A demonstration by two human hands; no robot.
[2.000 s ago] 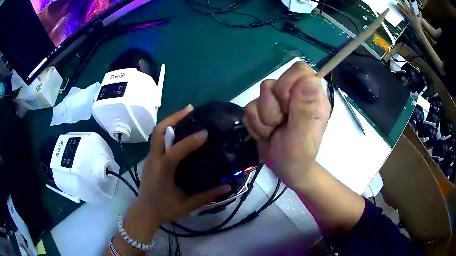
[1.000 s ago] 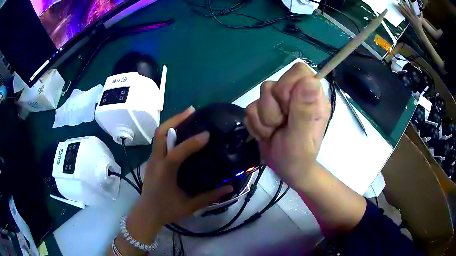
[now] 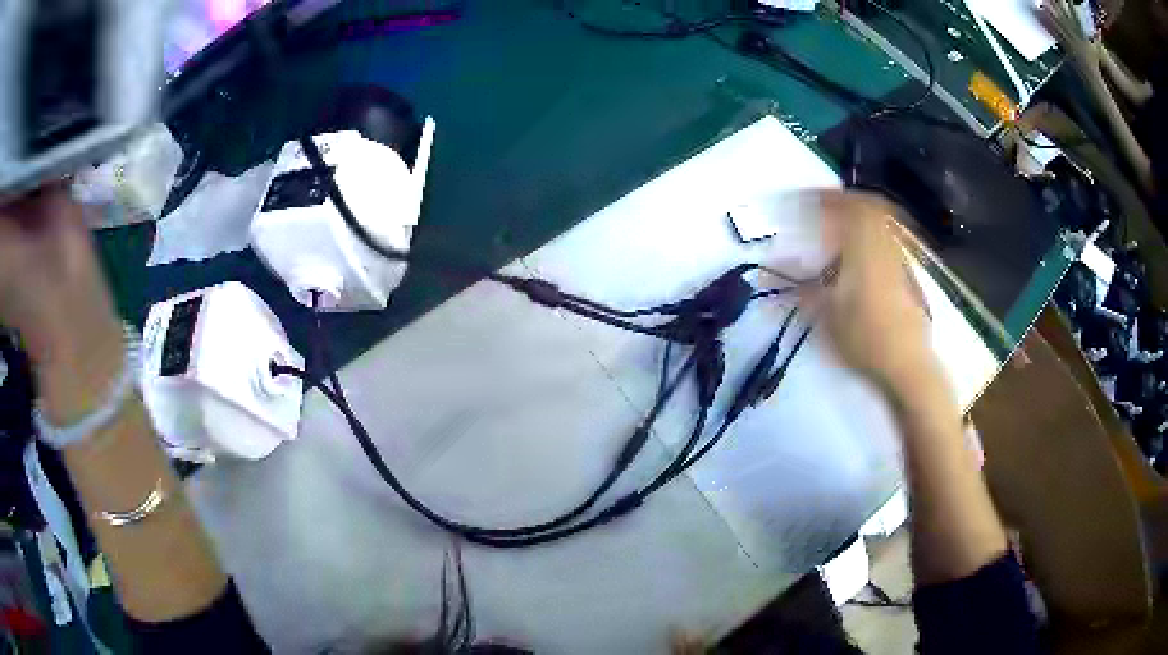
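Note:
My left hand (image 3: pixel 51 288) is at the far left, holding up a blurred white security camera (image 3: pixel 83 83), partly cut off by the upper left corner. A black cable (image 3: pixel 544 292) runs from that corner to a bundle of black connectors (image 3: pixel 713 314) on the white board (image 3: pixel 474 422). My right hand (image 3: pixel 871 288) is blurred over the board's right part, by the cable ends; what its fingers hold cannot be told. Two more white cameras, one behind (image 3: pixel 336 224) and one nearer (image 3: pixel 224 371), stand left of the board with cables attached.
A small white square card (image 3: pixel 752 224) lies on the board. A thin pale stick-like thing (image 3: pixel 954 284) lies along its right edge. A black mouse pad (image 3: pixel 916 179) is at the right, beside a brown carton (image 3: pixel 1057 473). Another person's arm (image 3: pixel 1102 64) shows at the upper right.
My left hand has lifted the camera from the board to the upper left. My right hand has moved right and lower, and the stick no longer sticks up from its fist. The connectors are uncovered.

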